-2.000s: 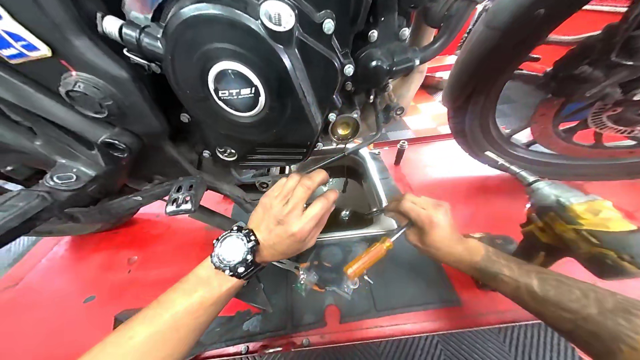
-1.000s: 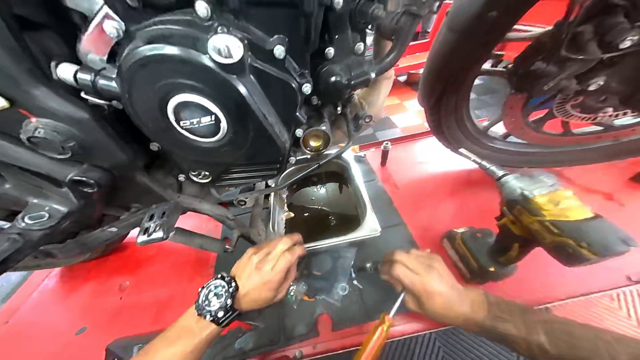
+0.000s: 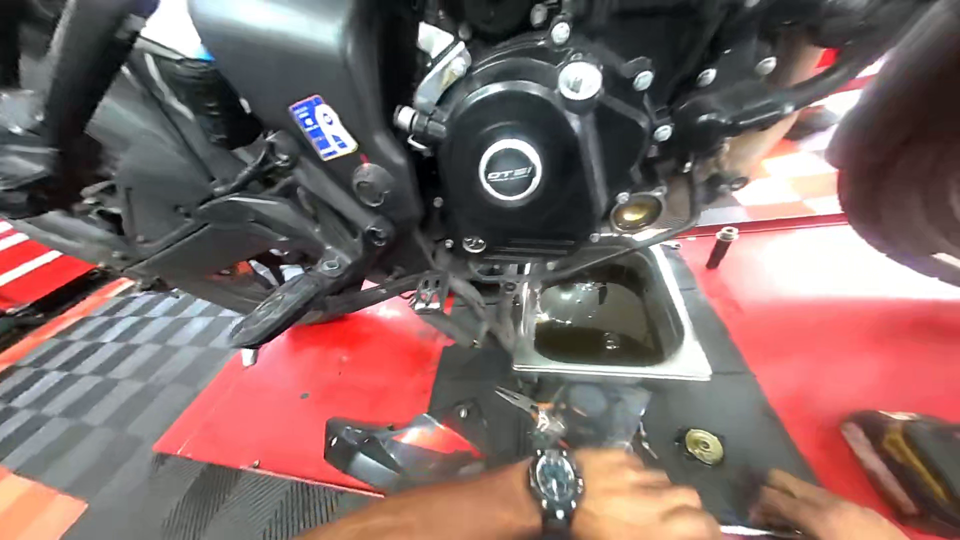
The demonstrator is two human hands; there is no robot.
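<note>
At the bottom of the head view my left hand (image 3: 641, 495), with a black watch on the wrist, lies low over the dark mat; its fingertips are blurred and what they hold cannot be told. My right hand (image 3: 817, 510) is at the lower right edge, partly cut off, near a thin metal shaft (image 3: 750, 531). Between and above them a round brass-coloured cap (image 3: 703, 447) rests on the mat. Farther up stands a steel pan (image 3: 701, 364) of dark oil below the motorcycle engine (image 3: 517, 165), whose side shows a round opening (image 3: 637, 212).
Pliers (image 3: 517, 400) and a plastic bag (image 3: 600, 409) lie on the mat (image 3: 720, 405). A dark body panel (image 3: 390, 450) is at lower left. A socket (image 3: 722, 247) stands on the red platform (image 3: 810, 330); part of a power tool (image 3: 907, 465) is at right. The footpeg (image 3: 429, 294) overhangs the platform.
Both hands were at the pan two seconds ago and are now nearer the bottom edge. The orange-handled screwdriver by my right hand has left view. The view has swung left.
</note>
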